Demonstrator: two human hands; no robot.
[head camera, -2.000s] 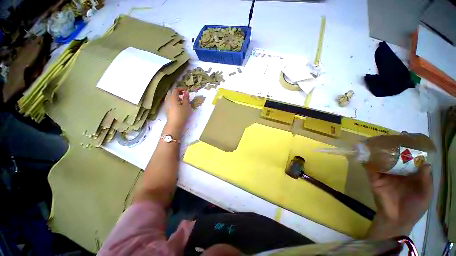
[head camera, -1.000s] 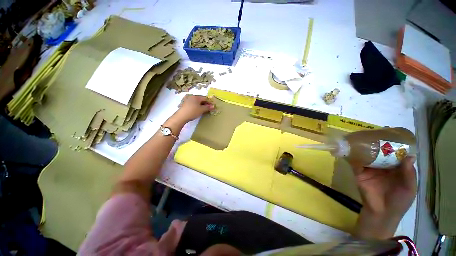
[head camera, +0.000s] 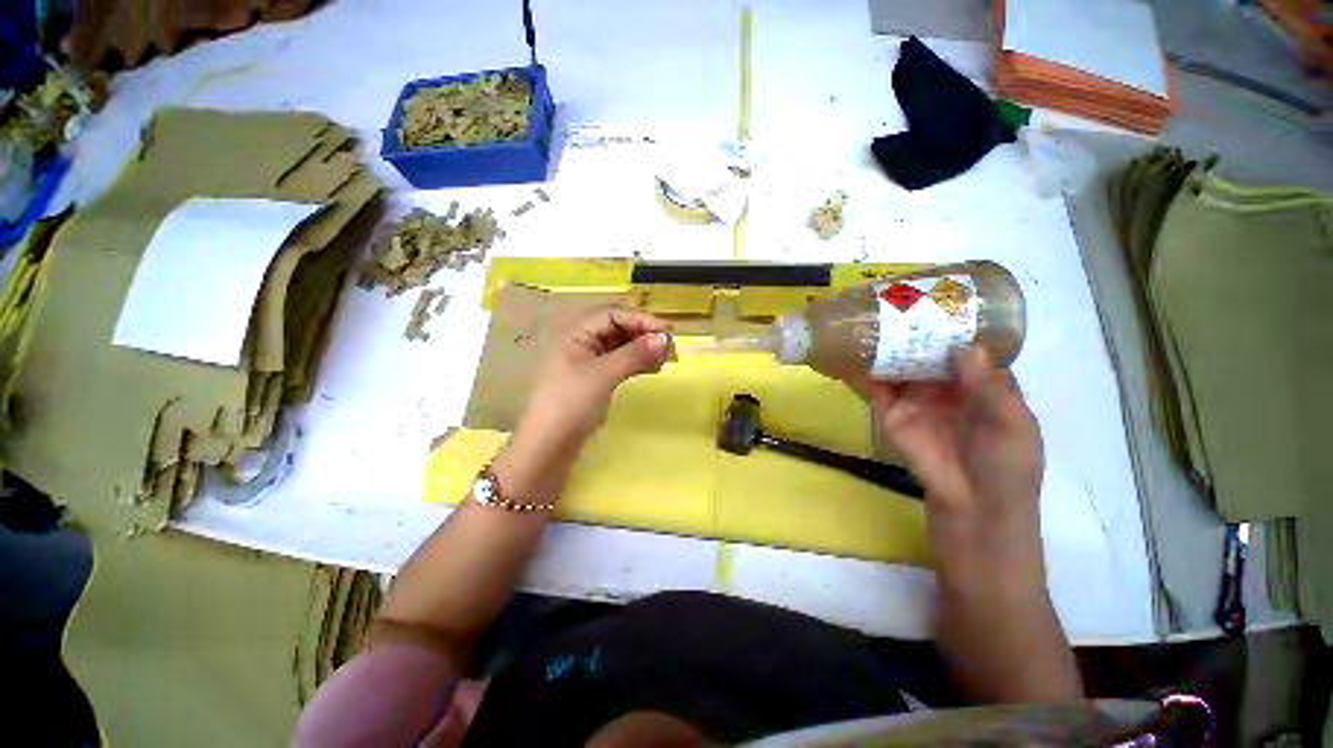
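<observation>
My right hand (head camera: 950, 424) holds the glue bottle (head camera: 914, 325) on its side, its thin nozzle pointing left. My left hand (head camera: 607, 358) is above the panel, its thumb and fingertips pinched near the nozzle tip; a small piece, likely a tab, shows at the fingertips, too small to make out well. The bag body panel (head camera: 658, 482) lies with its yellow backing partly up and an olive part at left. The yellow template (head camera: 570, 273) with a black strip lies along its far edge. The hammer (head camera: 819, 453) rests on the panel.
Loose tabs (head camera: 431, 246) lie left of the template, with the blue tray (head camera: 468, 164) of tabs behind. Panel stacks stand at left (head camera: 88, 424) and right (head camera: 1243, 322). A tape roll (head camera: 687, 202), a black cloth (head camera: 943, 117) and orange pieces (head camera: 1082, 91) lie beyond.
My left hand has moved right from the tab heap, over the panel's left corner, to the nozzle tip. The bottle is still in my right hand. The view has turned right.
</observation>
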